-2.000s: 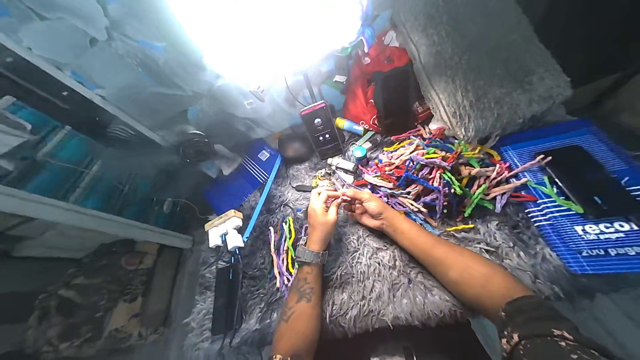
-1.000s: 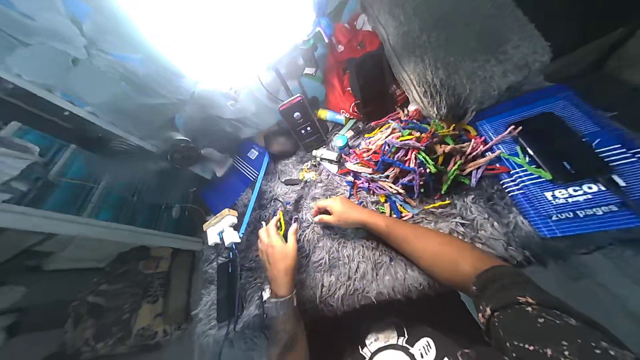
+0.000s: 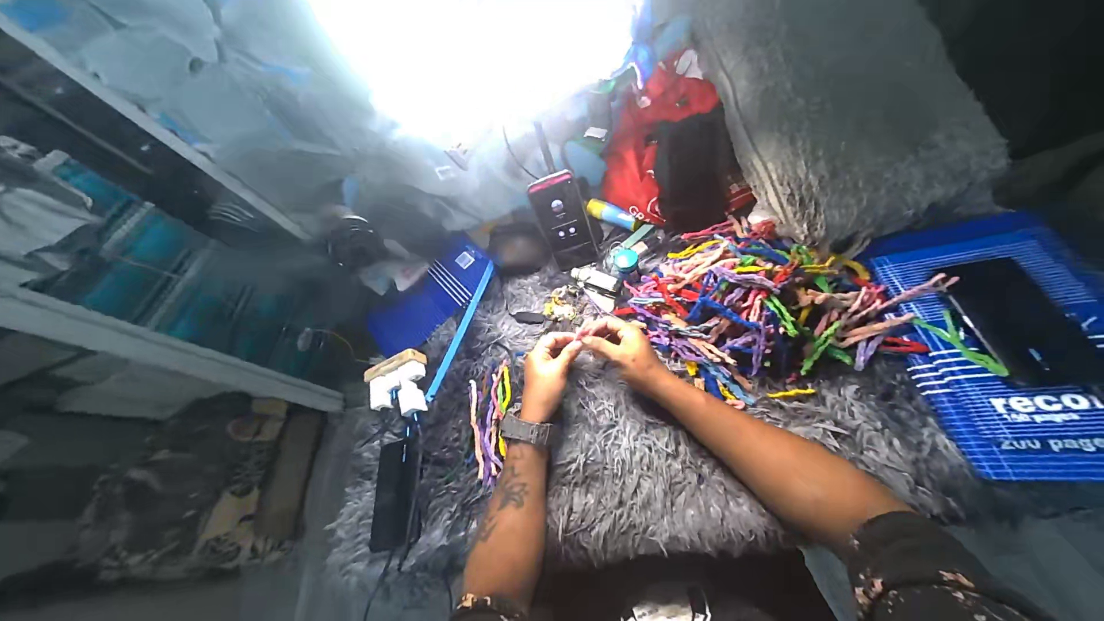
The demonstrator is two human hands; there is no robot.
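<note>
My left hand (image 3: 548,373), with a wristwatch (image 3: 527,428) on its wrist, meets my right hand (image 3: 625,349) at the fingertips over grey shaggy fabric (image 3: 638,492). Something small and pale may be pinched between them; it is too small to tell. To the right of my hands lies a big tangled pile of coloured yarn-like strands (image 3: 759,302). A small row of such strands (image 3: 489,423), pink, purple, green and yellow, lies left of my left wrist.
Behind my hands are a lit smartphone (image 3: 562,216), a small jar with a teal lid (image 3: 624,260) and a white bottle (image 3: 595,279). Blue notebooks (image 3: 957,405) with a dark device (image 3: 1026,323) lie right. White plugs (image 3: 398,386) and a black power bank or adapter (image 3: 395,496) are left.
My hands were apart one second ago, the left one at the small row of strands with a yellow strand. Now they are together at the fingertips, farther forward.
</note>
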